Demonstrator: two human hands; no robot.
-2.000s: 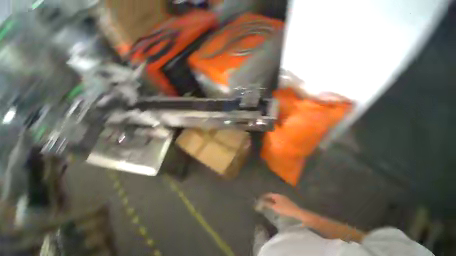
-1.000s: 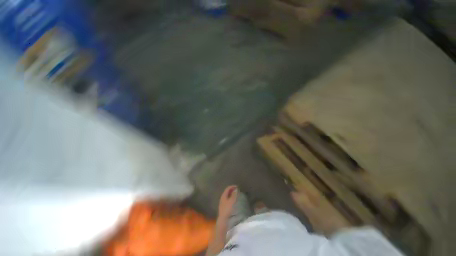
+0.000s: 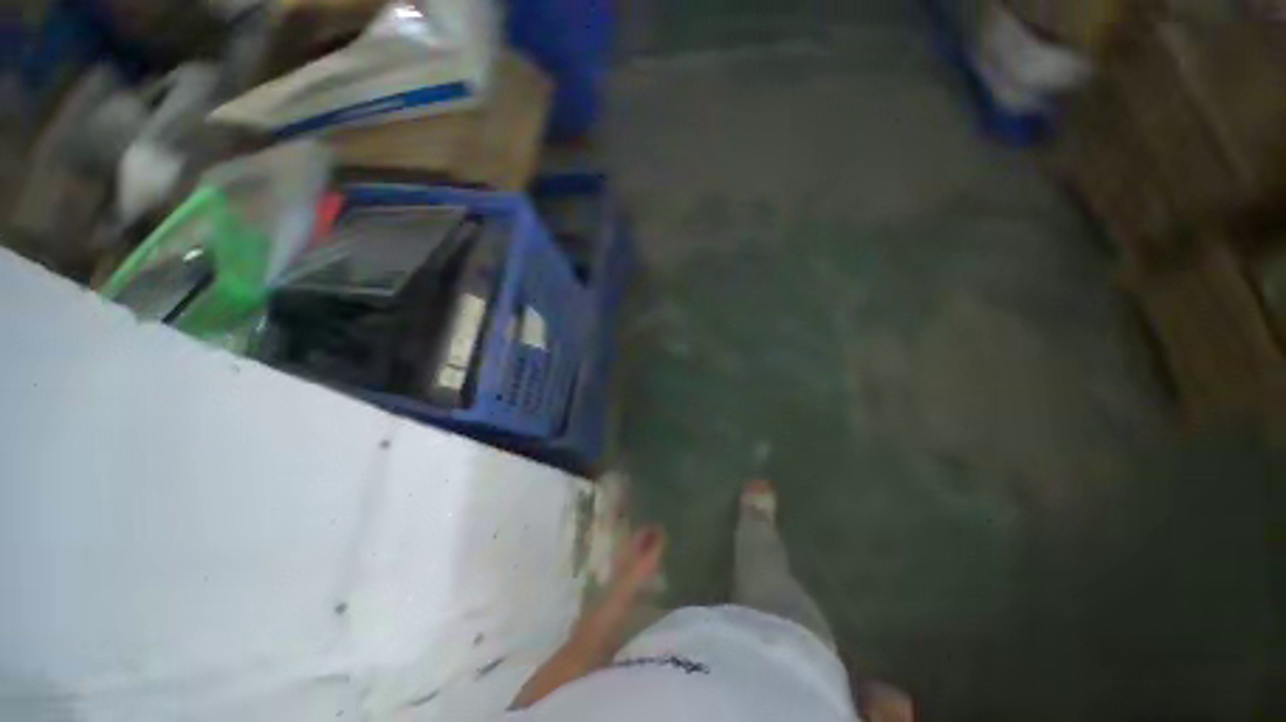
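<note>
My left hand (image 3: 631, 567) is low in the picture beside the end of the white partition (image 3: 282, 494). It is blurred; no held thing shows, and its finger positions are unclear. My right hand (image 3: 886, 702) is a small, cut-off patch at the bottom edge. A blue plastic crate (image 3: 533, 353) stands behind the partition, away from both hands. It holds dark flat items (image 3: 381, 303) and a binder-like piece with a pale label (image 3: 461, 339). A bright green tray or bag (image 3: 233, 268) lies at its left.
A second blue crate (image 3: 604, 303) stands close against the first. Behind are a white-and-blue carton or bag (image 3: 381, 78) and brown cardboard (image 3: 501, 127). Brown cartons (image 3: 1171, 141) line the right side. Worn green-grey floor (image 3: 790, 339) runs between the sides. One of my feet (image 3: 759, 497) shows.
The view has turned and moved past the orange sack and pallets, which are out of the picture. The blue crate and its contents have come into view. My right hand has dropped to the bottom edge.
</note>
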